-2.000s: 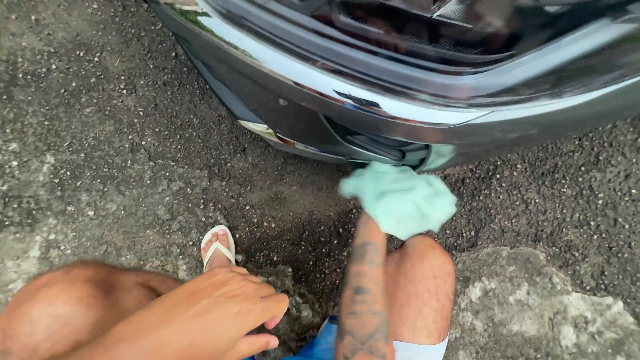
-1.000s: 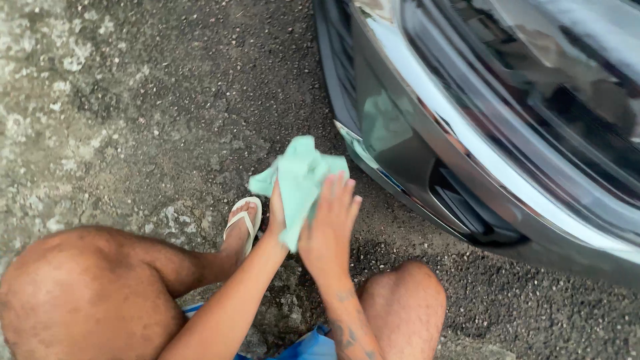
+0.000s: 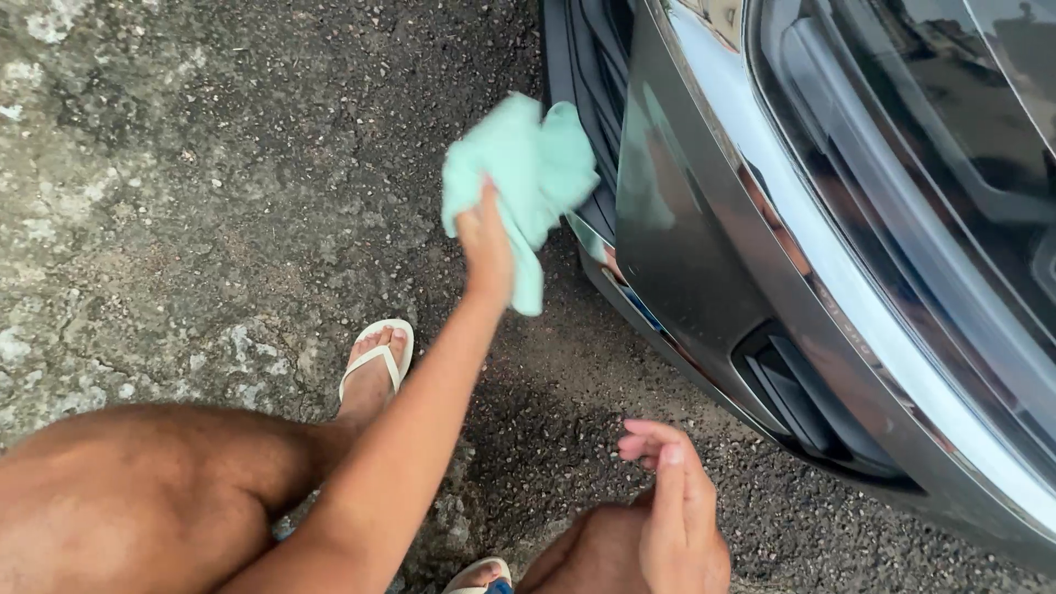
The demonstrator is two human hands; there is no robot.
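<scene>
My left hand (image 3: 487, 256) grips a pale green cloth (image 3: 516, 165), which hangs loosely bunched around the fingers at the car's front edge. The cloth overlaps the dark lower grille (image 3: 582, 91) in view; whether it touches it I cannot tell. My right hand (image 3: 681, 511) holds nothing, its fingers loosely curved, above my right knee and below the grey bumper (image 3: 693, 272). A black fog-light recess (image 3: 796, 396) sits in the bumper, up and to the right of that hand.
A chrome strip (image 3: 825, 289) runs along the car beside the headlight (image 3: 907, 124). Rough asphalt (image 3: 371, 165) lies left of the car. My bent knees and my feet in white flip-flops (image 3: 404, 355) are close below.
The cloth was in my right hand at the bumper two seconds ago, then between both hands. Now the left hand has it farther forward, and the right hand is apart from it.
</scene>
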